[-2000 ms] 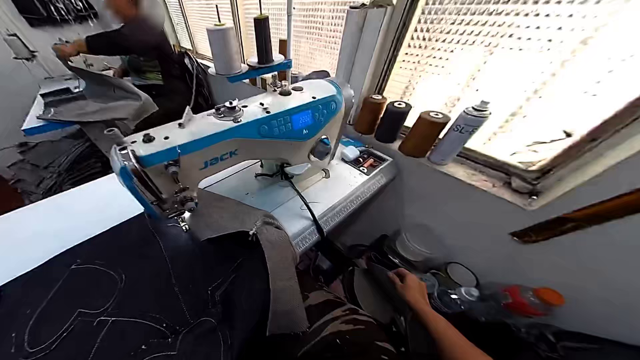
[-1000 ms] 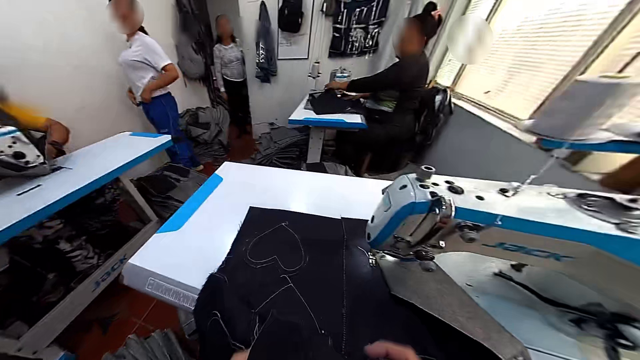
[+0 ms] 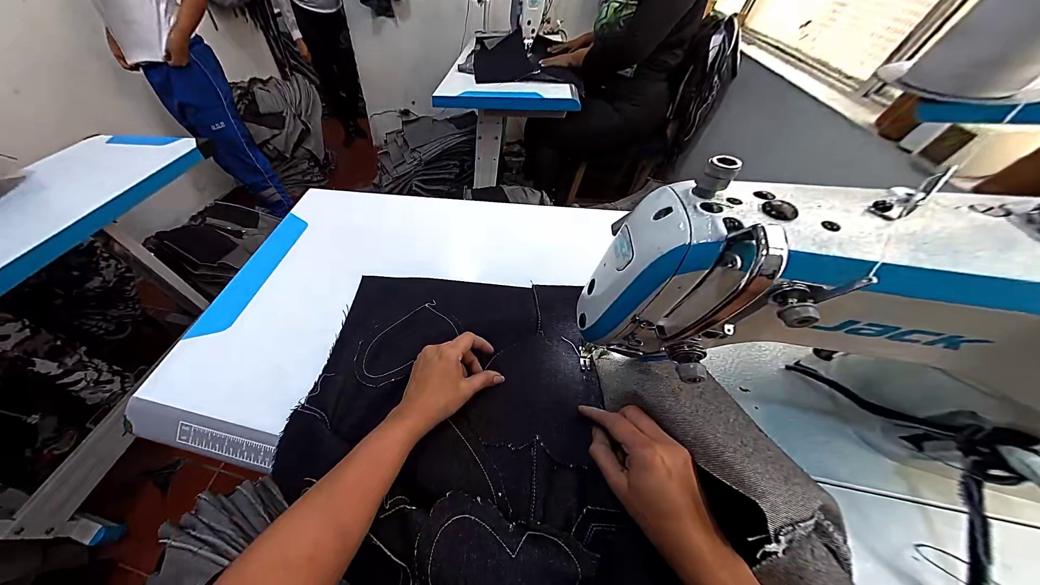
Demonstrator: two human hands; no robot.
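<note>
Dark denim fabric (image 3: 520, 382) with light stitched curved outlines lies on the white sewing table and hangs over its near edge. My left hand (image 3: 447, 370) rests on it beside a stitched loop, thumb and forefinger apart. Just below the presser foot (image 3: 587, 357) of the Jack sewing machine (image 3: 691, 260), my right hand (image 3: 642, 451) touches the cloth's right part, index finger extended. The presser foot is at the cloth's right side. A grey denim piece (image 3: 699, 431), its underside up and its end frayed, runs from under the machine head toward the right front.
A ruler strip (image 3: 227, 443) marks the front left of my table. Another table (image 3: 97, 191) stands left. Ahead, a seated person (image 3: 626, 81) handles dark cloth at a machine; a person in blue trousers (image 3: 215, 114) stands nearby. Fabric piles (image 3: 426, 154) lie on the floor.
The view has swung left from the machine's body to the cloth and tables. Both my hands now lie on the dark denim; one second ago only fingertips showed at the bottom edge.
</note>
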